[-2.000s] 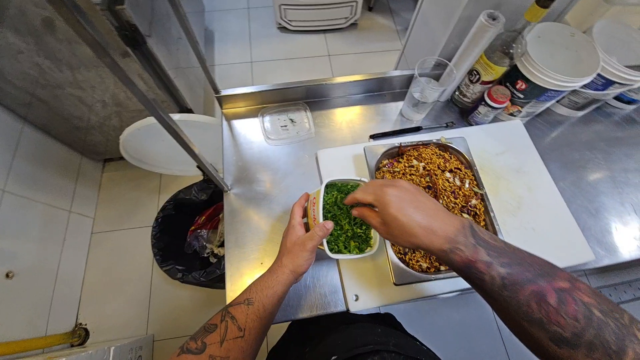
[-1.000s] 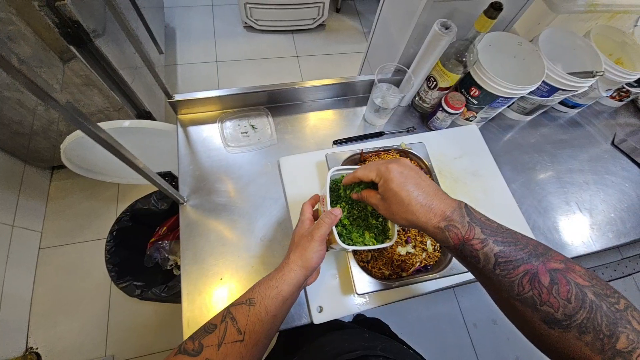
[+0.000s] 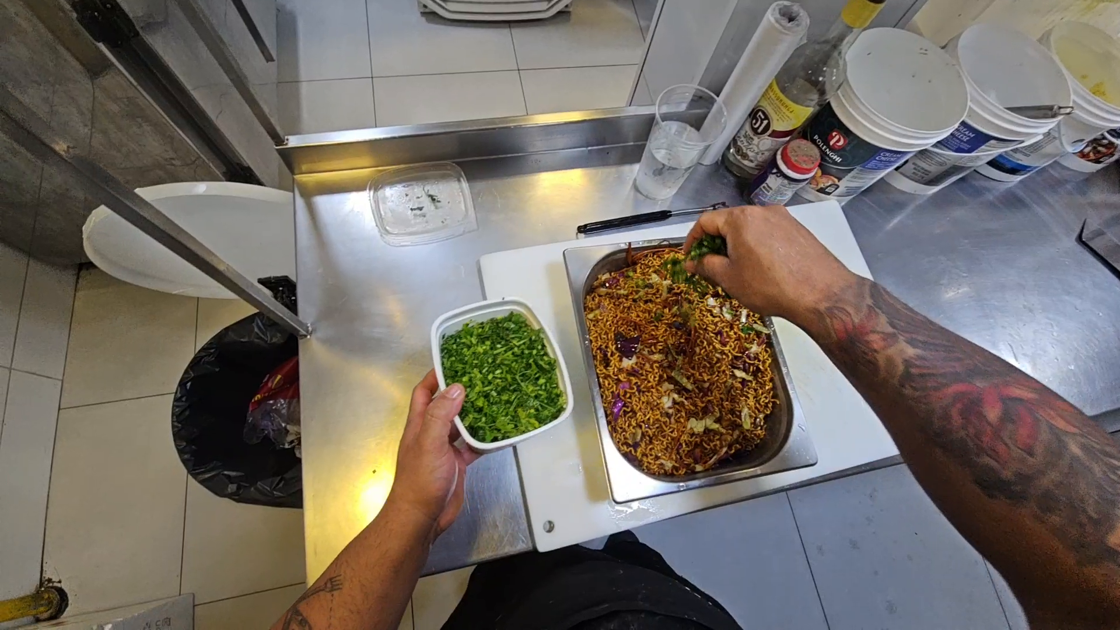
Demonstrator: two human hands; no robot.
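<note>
My left hand [image 3: 433, 455] holds a white plastic tub [image 3: 567, 385] by its near left side, left of a steel pan. Chopped green herbs [image 3: 500, 376] fill much of the tub. Pinched between the fingers of my right hand [image 3: 770, 262] is a bunch of chopped herbs [image 3: 705, 248], just above the far end of the pan. The steel food pan [image 3: 626, 486] is full of brown noodles [image 3: 682, 376] mixed with bits of cabbage, and some green lies on them near my fingers. Under the pan is a white cutting board [image 3: 569, 516].
Behind the board lies a black-handled utensil [image 3: 626, 221]. A clear plastic lid [image 3: 423, 203] rests at the back left. A plastic cup [image 3: 672, 157], a film roll [image 3: 757, 74], a bottle [image 3: 770, 122], a red-capped jar [image 3: 783, 175] and several white tubs [image 3: 901, 96] line the back. A lined bin [image 3: 227, 411] stands left.
My right hand has left the herb tub with a pinch of herbs and is now over the noodles. The tub in my left hand has moved left, off the pan.
</note>
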